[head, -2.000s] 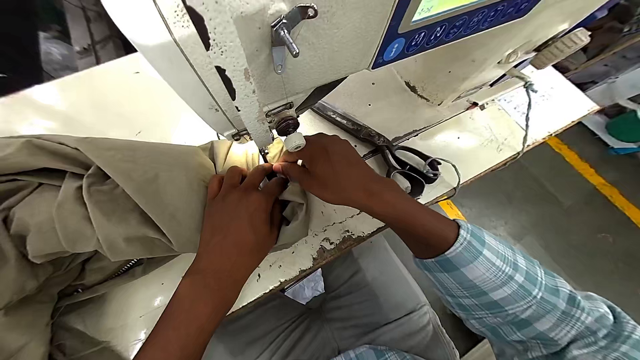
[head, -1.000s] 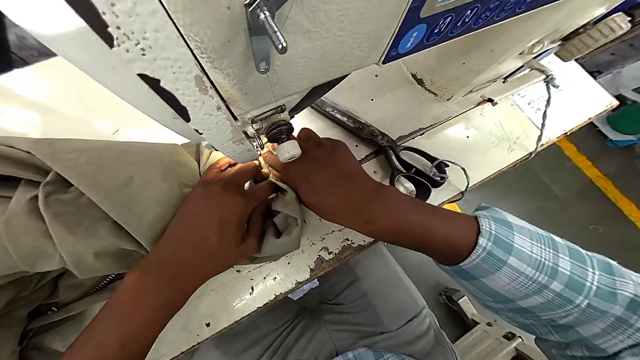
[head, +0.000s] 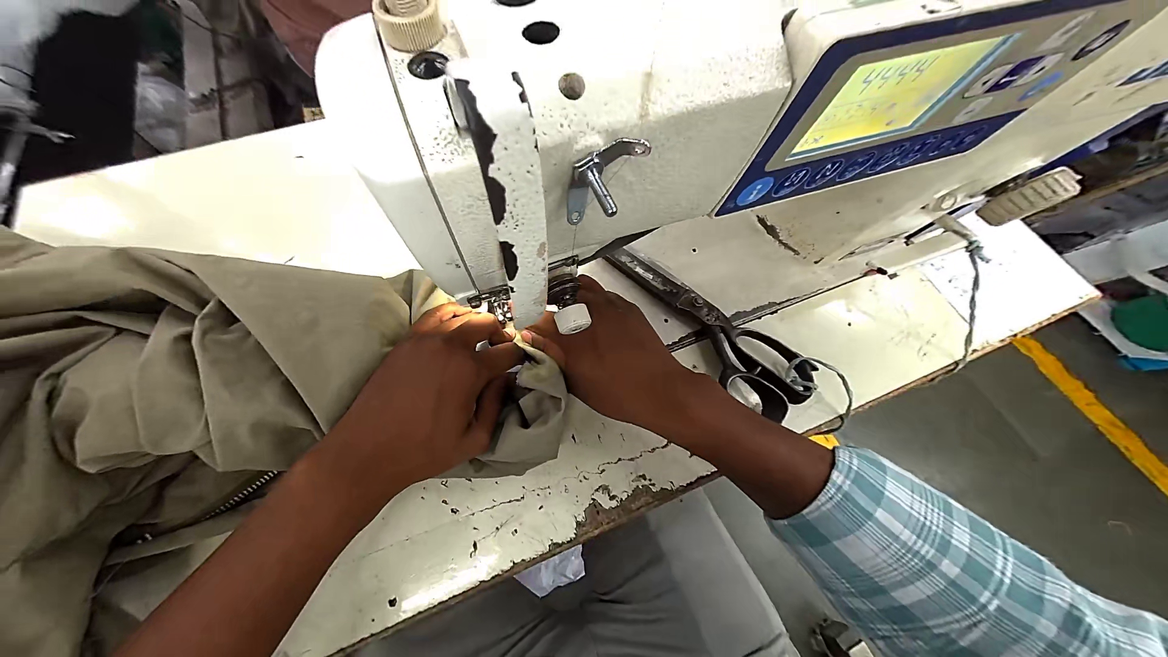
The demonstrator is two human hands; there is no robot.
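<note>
A khaki garment (head: pixel 246 356) with a zipper lies bunched on the left of the sewing machine table, one end under the machine's presser foot (head: pixel 497 306). My left hand (head: pixel 429 392) presses and pinches the cloth just left of and in front of the foot. Close on the right, my right hand (head: pixel 611 351) grips the cloth edge between thumb and finger, its other fingers partly hidden behind a white knob (head: pixel 573 318). A loose fold of the garment hangs between and below both hands. The white sewing machine (head: pixel 657 91) stands over them, its needle hard to make out.
Black-handled fabric scissors (head: pixel 721 338) lie right of my right hand, a cord looped by their handles. The lit control panel (head: pixel 903 91) is at the upper right. The worn table edge (head: pixel 602 520) runs along the front, above my lap.
Both hands stay at the presser foot with the cloth. The view has shifted, showing more of the machine's head and panel.
</note>
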